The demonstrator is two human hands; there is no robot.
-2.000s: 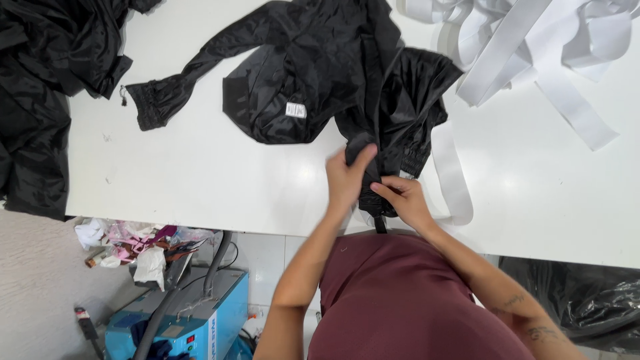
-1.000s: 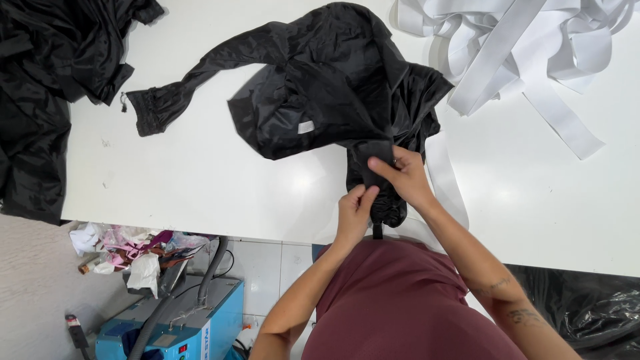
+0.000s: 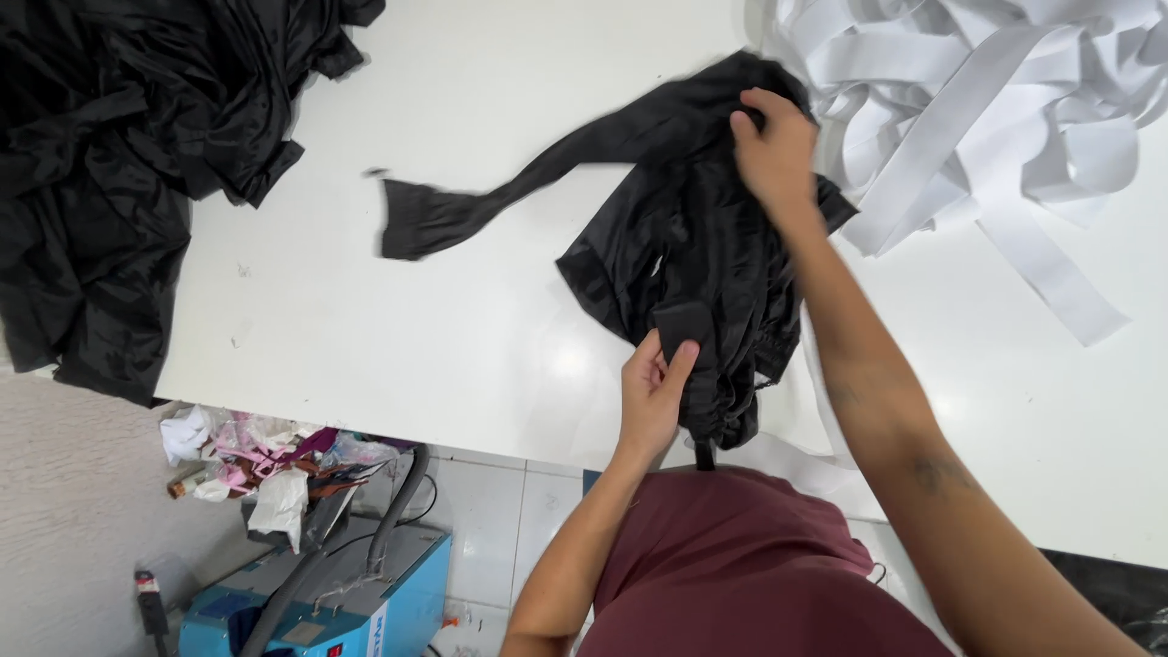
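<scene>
A black shiny-fabric garment (image 3: 639, 237) lies bunched on the white table (image 3: 438, 356), one sleeve stretched out to the left with a gathered cuff. My left hand (image 3: 655, 379) pinches a flat black band of the garment between thumb and fingers near the table's front edge. Higher up, my right hand (image 3: 774, 146) rests over the garment's upper part, thumb and index finger apart; whether its hidden fingers grip cloth I cannot tell. A narrow black strip hangs at the garment's lower end, against the maroon shirt.
More black garments (image 3: 100, 182) are heaped at the left, draping over the edge. Wide white elastic bands (image 3: 976, 119) lie tangled at the upper right; another white strip runs beside the garment. Below the table are a blue machine (image 3: 411, 584) with a hose and scraps (image 3: 265, 465).
My right hand has moved up and away from my left hand to the garment's upper part. The garment has been folded narrower, and its pale label no longer shows.
</scene>
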